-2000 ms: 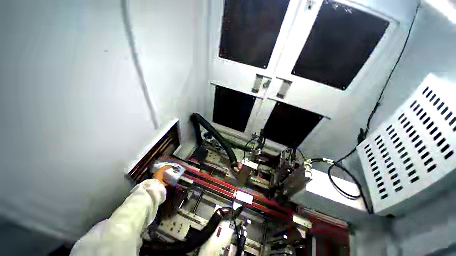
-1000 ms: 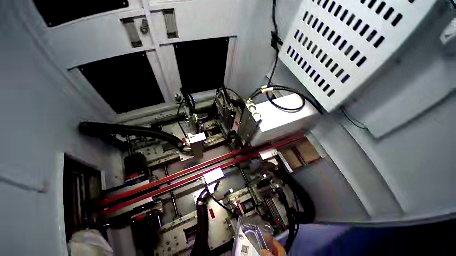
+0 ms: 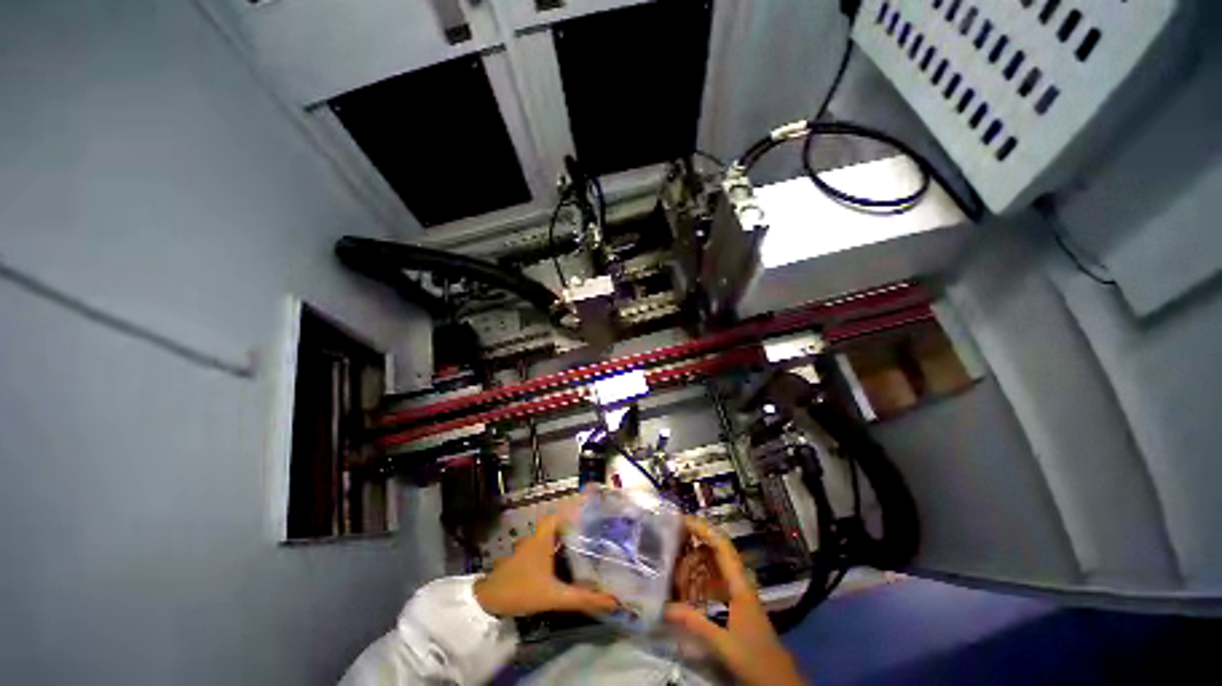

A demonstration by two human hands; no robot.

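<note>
A clear plastic pack (image 3: pixel 623 552), shiny with blue-purple and white inside, is held over the front of the machine bed. My left hand (image 3: pixel 539 579), bare with a white sleeve, grips its left side. My right hand (image 3: pixel 730 606), bare, holds its right side and is cut off below by the picture's edge. My fingers are curled around the pack's sides. Whether it is one pack or several together I cannot tell.
Red rails (image 3: pixel 536 399) cross the bed from a dark side opening (image 3: pixel 335 422) at left to an opening (image 3: pixel 911 369) at right. Black curved hoses (image 3: pixel 878 496) arch over the bed. Metal fixtures (image 3: pixel 730 255) stand behind. A vented white cover (image 3: pixel 1019 81) hangs upper right.
My left hand has left the side opening and come to the centre. The pack seen in my right hand one second ago is now between both hands. The camera view has turned.
</note>
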